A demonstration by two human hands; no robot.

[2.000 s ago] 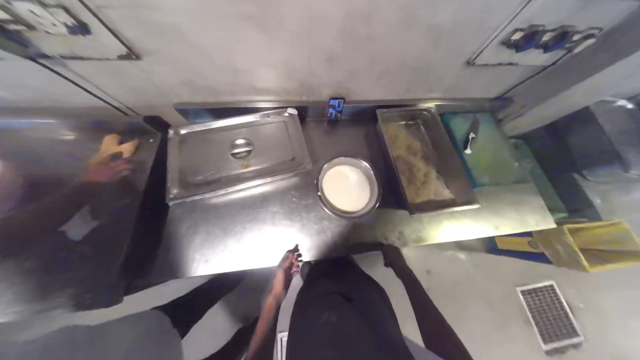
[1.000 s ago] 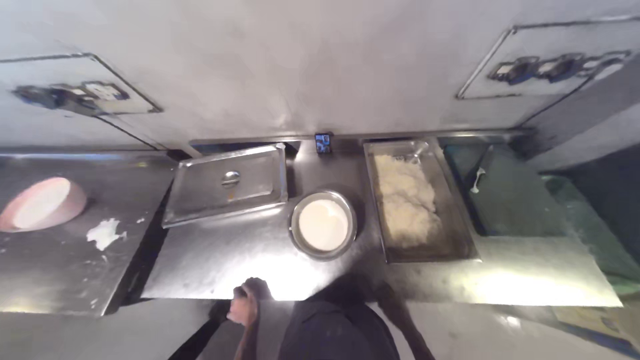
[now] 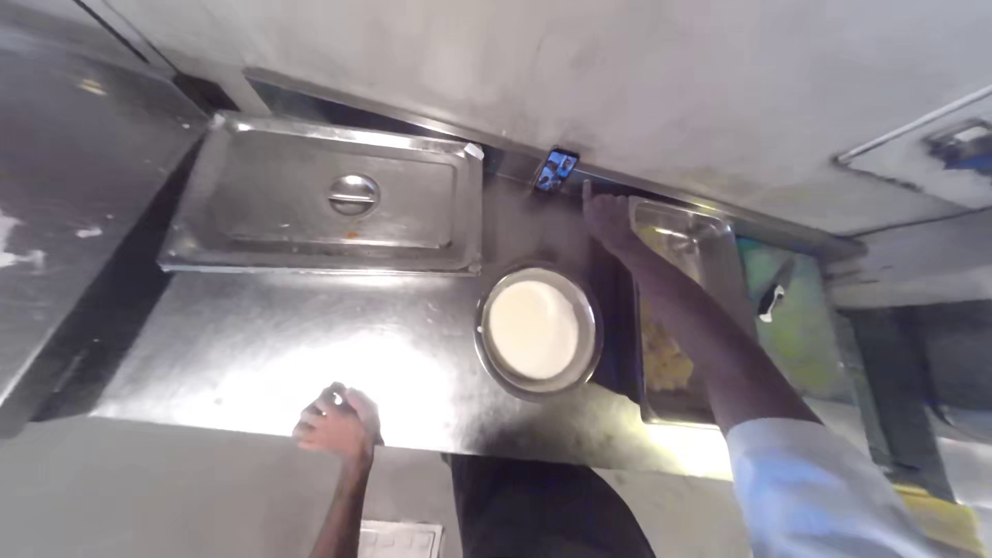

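Note:
My right hand (image 3: 608, 217) reaches across the steel table with its index finger extended close to a phone (image 3: 556, 170), which leans against the wall ledge with its screen lit. It appears to hold nothing. My left hand (image 3: 339, 422) is at the table's front edge with its fingers curled; whether something small is in it cannot be told. Between the hands, a round metal bowl (image 3: 538, 331) holds a creamy white mixture. Beneath my right forearm lies a deep steel pan (image 3: 682, 225) with pale, lumpy food in it, partly hidden by the arm.
A steel pan lid (image 3: 279, 194) with a recessed handle lies at the back left. On the right, a knife (image 3: 773, 298) rests on a green cutting board (image 3: 806, 341). White residue marks the adjoining table (image 3: 46, 310) at left. A yellow container (image 3: 938, 515) stands low at right.
My right hand has moved from the front edge of the table up toward the phone. My left hand stays near the front edge. The view has tilted and shifted.

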